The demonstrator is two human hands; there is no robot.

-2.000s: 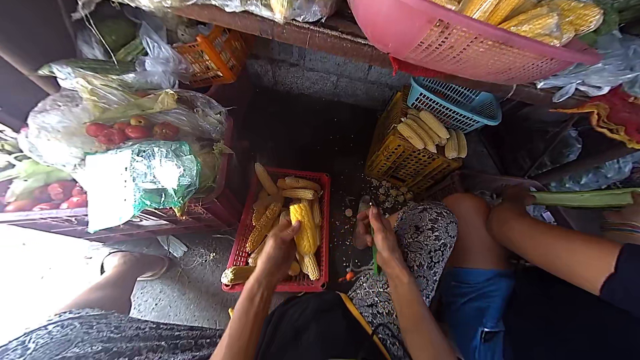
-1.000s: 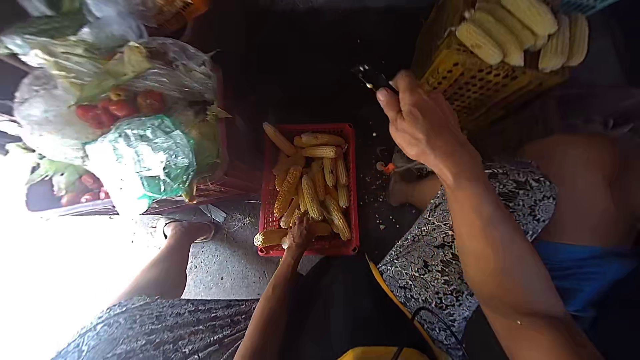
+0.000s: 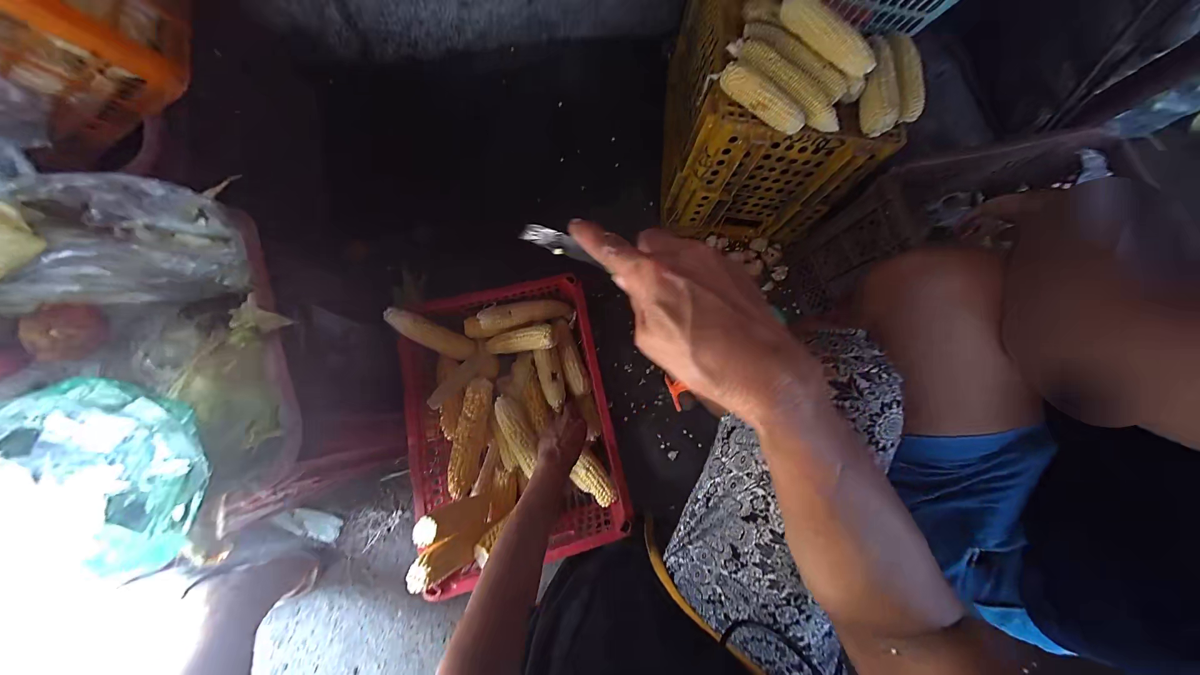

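A red plastic crate (image 3: 619, 469) holds several husked corn cobs. My left hand (image 3: 562, 436) reaches down into it, its fingers among the cobs beside a pale yellow cob (image 3: 515, 433); whether they grip one is hard to see. Above and right of the crate, my right hand (image 3: 698, 314) is raised, closed on a small tool with a shiny metal end (image 3: 544, 238), perhaps a knife or peeler. Its handle is mostly hidden by the hand.
Pale corn cobs (image 3: 783, 80) lie on an upturned-looking yellow crate (image 3: 750, 178), near a light blue basket (image 3: 891, 11). Left stand plastic-wrapped vegetables, a green bag (image 3: 155, 469) and an orange crate (image 3: 103, 56). Another person's bare knee (image 3: 947, 337) is close at right.
Two seconds ago my left hand held a yellow cob above the crate; now it is down among the cobs. My right hand has risen from beside the patterned cloth, still holding the tool.
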